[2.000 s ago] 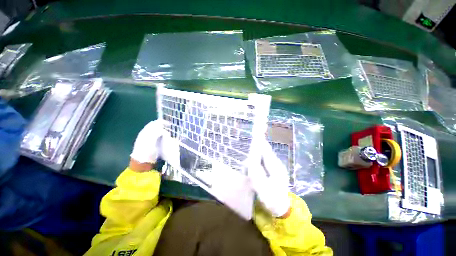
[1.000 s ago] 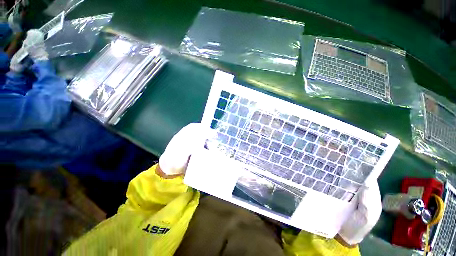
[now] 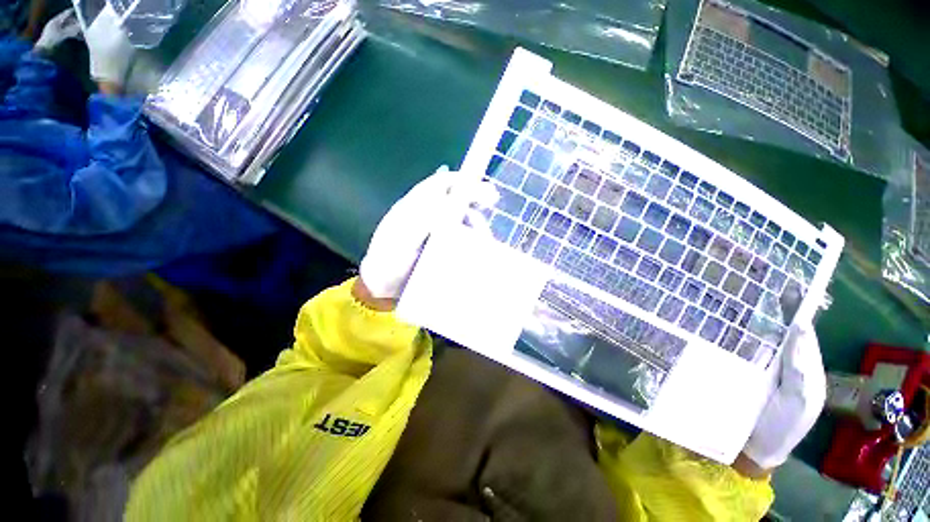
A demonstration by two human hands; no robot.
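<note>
A bright silver-white laptop top case (image 3: pixel 469 296) is held up in front of me, tilted down to the right, with its key grid on the far side and touchpad opening near me. My left hand (image 3: pixel 403 240), in a white glove, grips its left edge. My right hand (image 3: pixel 793 398), in a white glove, grips its right edge. Fingers behind the panel are hidden. Glossy plastic and part of another panel show through the openings.
A stack of bagged top cases (image 3: pixel 255 87) lies at upper left, beside a neighbour's blue sleeve (image 3: pixel 76 163). A flat clear bag (image 3: pixel 571 25) and a top case on a bag (image 3: pixel 770 82) lie beyond. A red holder (image 3: pixel 867 449) stands at lower right, beside another panel.
The top case, first steeply tilted, now faces me more fully and appears larger and further right. The view has shifted, so the stack sits higher and the red holder lies nearer the lower right corner.
</note>
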